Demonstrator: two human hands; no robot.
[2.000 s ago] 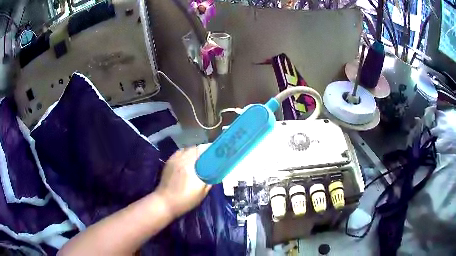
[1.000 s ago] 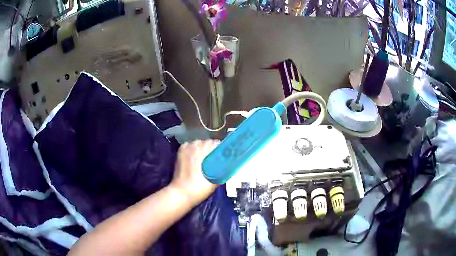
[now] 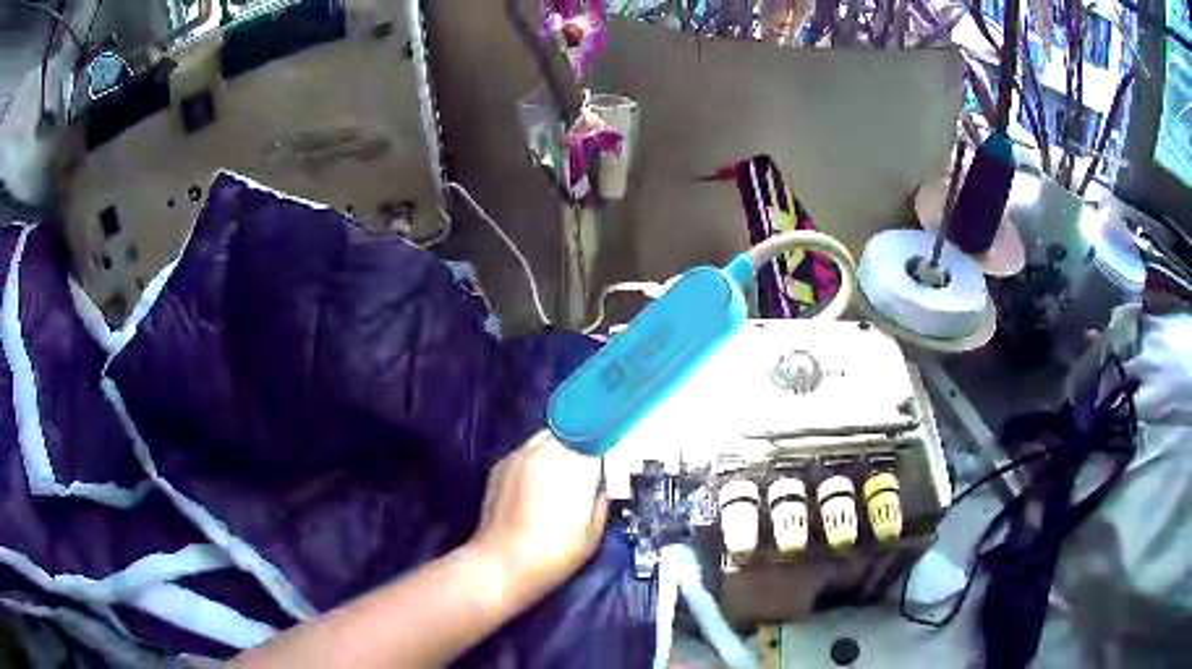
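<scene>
The dark purple quilted garment panel with white edges lies bunched at the left and runs to the overlock machine. My left hand lies on the panel, just left of the silvery presser foot area. The blue lamp head hangs over the hand and hides part of its fingers, so its grip does not show. A white strip hangs at the machine's front. My right hand is not in view.
Four tension dials face front. A white spool and a purple cone stand behind right. A tipped-back machine head is behind left. Dark cords lie at the right, with pink flowers behind.
My left hand has moved right and down towards the presser foot. The panel has shifted and puffed up behind it, covering the white-edged pieces there. White strips now show at the machine front.
</scene>
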